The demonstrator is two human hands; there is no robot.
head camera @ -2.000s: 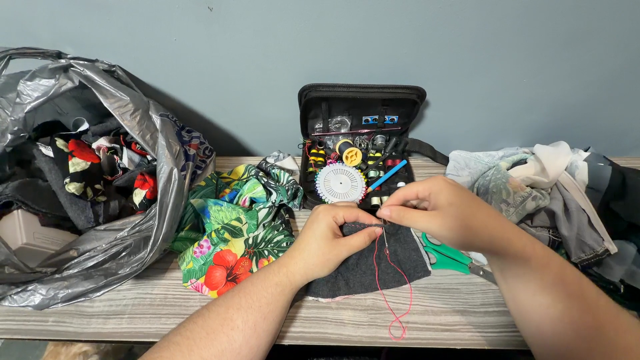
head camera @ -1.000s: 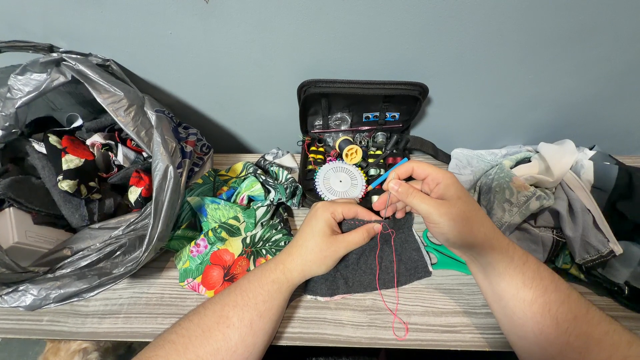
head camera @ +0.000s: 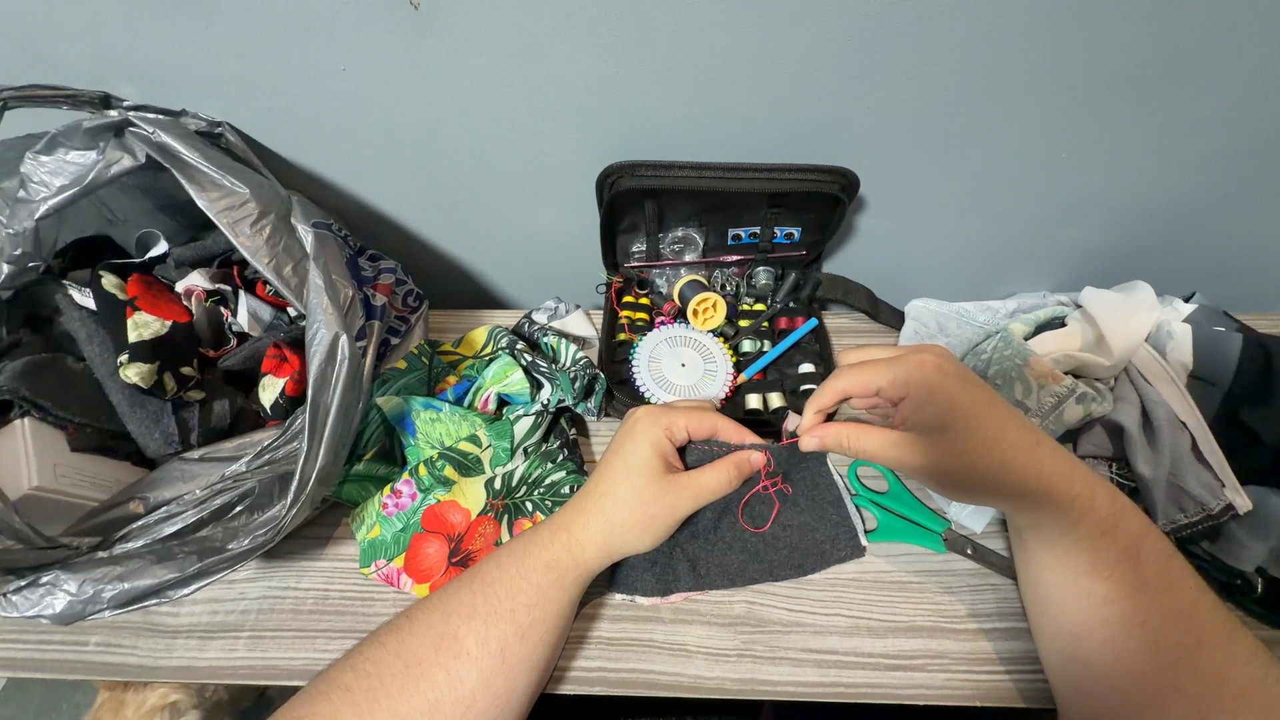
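My left hand [head camera: 665, 475] pinches the top edge of a dark grey cloth [head camera: 740, 540] between thumb and fingers. Along that edge runs a line of red stitches. My right hand [head camera: 890, 425], at the cloth's upper right corner, pinches the red thread [head camera: 765, 505], drawn taut from the edge; a needle cannot be made out. Loose loops of the thread lie on the cloth. Just behind the hands stands an unzipped black sewing kit [head camera: 730, 175] with thread spools, a wheel of pearl-headed pins [head camera: 684, 364] and a blue pen-like tool [head camera: 778, 350].
Green-handled scissors [head camera: 905, 515] lie beside the cloth, under my right forearm. Left of my hands is tropical-print fabric [head camera: 470, 480], then a grey plastic bag [head camera: 330, 400] full of scraps. Piled garments [head camera: 1130, 390] are at the right. A wall rises behind the wooden table [head camera: 800, 650].
My right hand, raised above the cloth's edge a second ago, is now lower and further right. The long hanging strand of red thread has become a short, tangled loop.
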